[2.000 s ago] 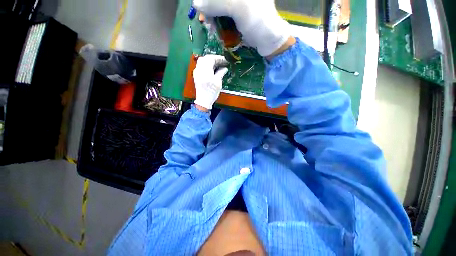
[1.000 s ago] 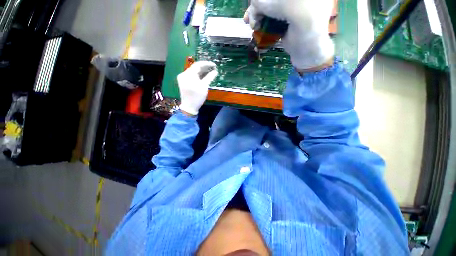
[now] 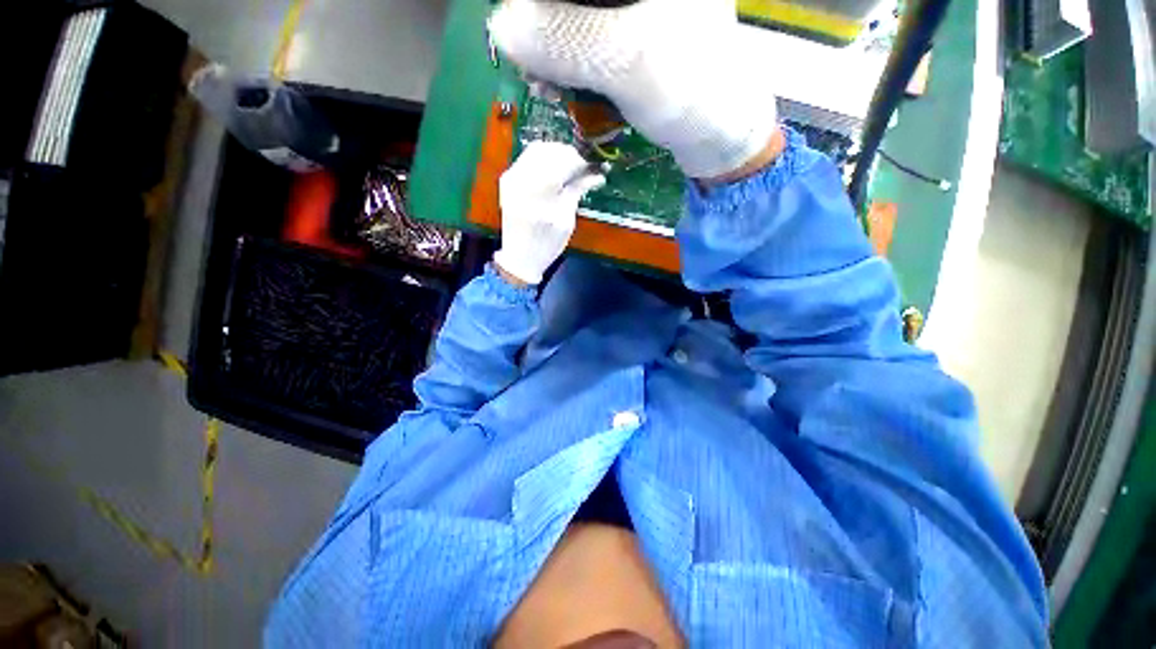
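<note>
The green circuit board [image 3: 647, 193] lies in the orange fixture [image 3: 630, 245], partly hidden by both hands. My right hand [image 3: 653, 79], in a white glove, is closed around the electric screwdriver [image 3: 593, 117]. Most of the tool is hidden under the hand; its orange front shows and points down at the board's left part. My left hand [image 3: 543, 209], also gloved, is at the board's front left. Its thumb and fingers pinch a small dark part [image 3: 600, 166] beside the driver's tip; what it is cannot be made out.
The black tray [image 3: 336, 349] at the left holds many small dark parts. Beside them are a bin of shiny metal pieces [image 3: 412, 216], a red item [image 3: 308, 209] and a clear plastic bag [image 3: 273, 121]. A dark cord [image 3: 887, 102] hangs at the right. Another board [image 3: 1078, 127] lies at the far right.
Since one second ago, my right hand and the screwdriver have moved left across the board. My left hand has moved right, so its fingertips meet the tool's tip. The view has also shifted.
</note>
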